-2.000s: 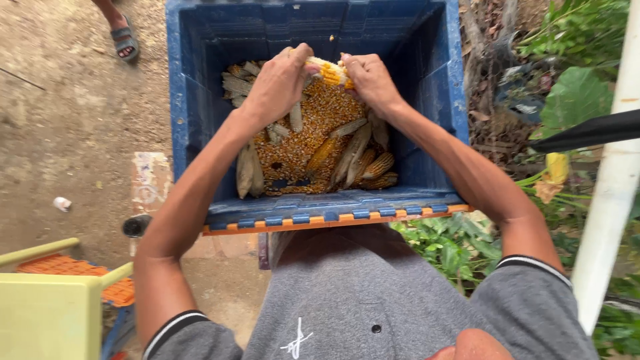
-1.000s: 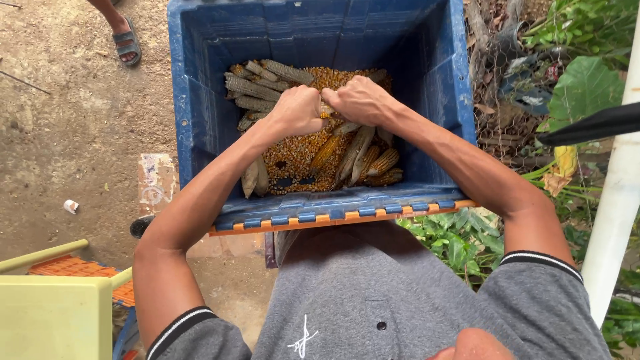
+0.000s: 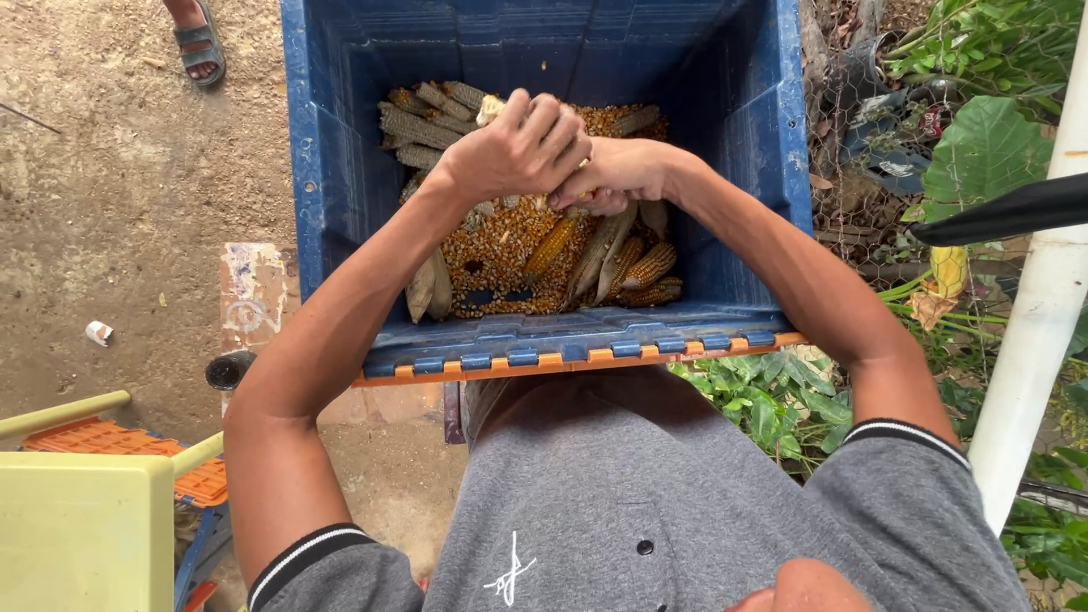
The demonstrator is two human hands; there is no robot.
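A blue plastic crate (image 3: 544, 336) with an orange hinge strip holds loose corn kernels (image 3: 493, 255). Above them my left hand (image 3: 518, 149) grips a corn cob (image 3: 490, 109), whose pale end sticks out past the fingers. My right hand (image 3: 616, 174) meets the left from the other side, its fingers closed around the cob's lower part, which is mostly hidden. Several bare cobs (image 3: 414, 126) lie at the crate's upper left. An ear of yellow corn (image 3: 551, 246) rests on the kernels below my hands, with husked ears (image 3: 650, 265) and dry husks (image 3: 599, 259) to its right.
A person's sandaled foot (image 3: 200, 51) stands on the dirt at the upper left. A pale yellow plastic piece of furniture (image 3: 85, 527) is at the lower left. On the right are wire mesh, plants, a white pipe (image 3: 1033, 340) and a black pointed object (image 3: 1003, 211).
My hands were apart at the cob's ends two seconds ago, then came together. Now the left hand overlaps the right, and the cob's pale end shows at the left.
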